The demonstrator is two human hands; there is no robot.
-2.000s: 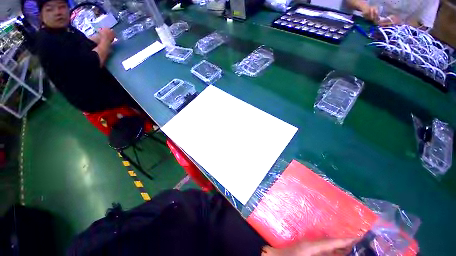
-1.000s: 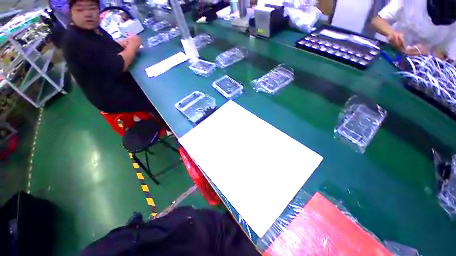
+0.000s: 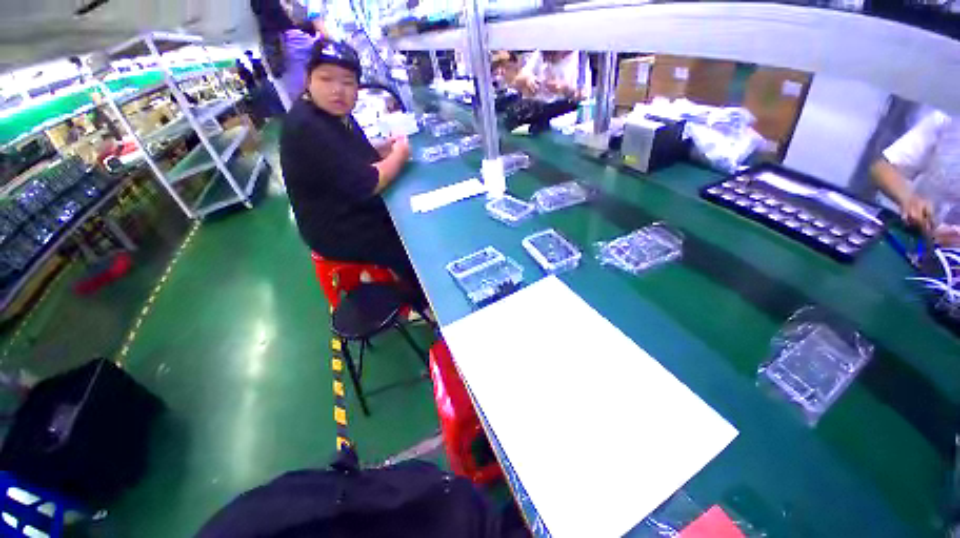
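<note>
Neither of my hands is in the picture. A large white sheet (image 3: 590,410) lies flat on the green bench (image 3: 695,326) in front of me. A small corner of the red mat (image 3: 713,523) shows at the bottom edge, with clear film beside it. Beyond the sheet lie a clear plastic housing (image 3: 484,275) with a dark part at its near edge and another clear housing (image 3: 552,251). A bagged unit (image 3: 642,248) lies farther right, and another bagged unit (image 3: 817,364) lies on the right side of the bench.
A person in black (image 3: 332,189) sits at the bench's left side near a black stool (image 3: 366,312). A metal post (image 3: 484,95) rises from the bench. A black parts tray (image 3: 795,210) lies at the far side, near another person's hand (image 3: 916,213). A white rack (image 3: 200,137) stands left.
The view has swung left and up. My hand and the crinkled film at the mat's right end have left the picture, along with most of the red mat. The bench items appear in the same arrangement.
</note>
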